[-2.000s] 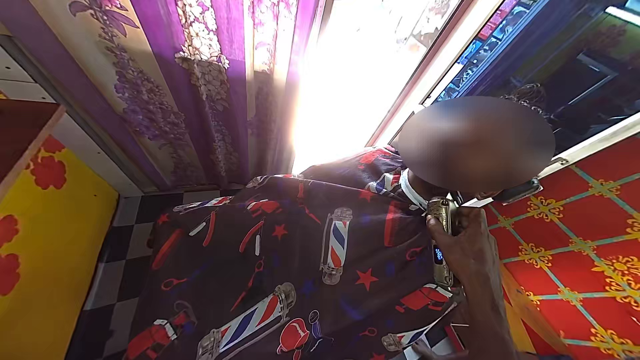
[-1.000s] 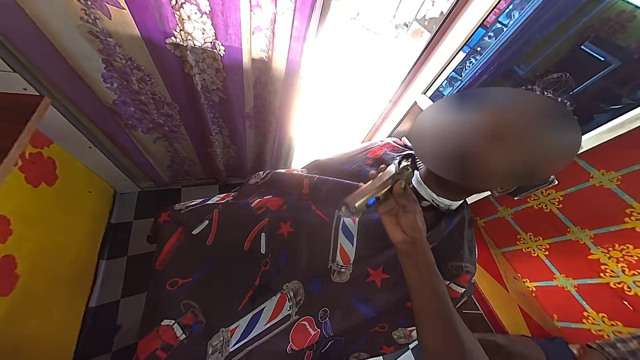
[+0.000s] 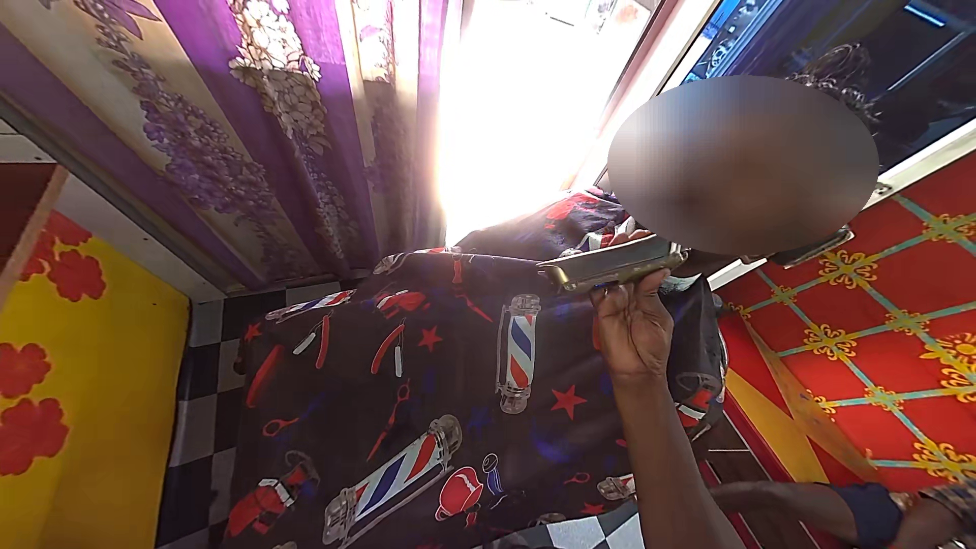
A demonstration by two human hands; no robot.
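My right hand (image 3: 637, 320) is raised palm toward me and grips a gold and dark metal hair clipper (image 3: 610, 263). The clipper lies nearly level, its right end close to the lower edge of the seated person's blurred head (image 3: 743, 164). Thumb and fingers hold it from below. A dark barber cape (image 3: 473, 351) printed with barber poles, razors, scissors and stars covers the person's body behind my forearm. A pale band (image 3: 686, 284) shows at the neck. My left hand is not in view.
A purple floral curtain (image 3: 305, 145) hangs by the bright opening. The yellow panel (image 3: 114, 366) is at left, patterned red upholstery or panelling (image 3: 884, 335) at right. Checkered floor (image 3: 200, 412) shows beside the cape. A bare limb (image 3: 778, 503) and plaid cloth (image 3: 945, 507) lie at lower right.
My right hand went left with the clipper between the first two frames, then the clipper turned nearly level. The person's blurred head sits farther right than in the oldest frame.
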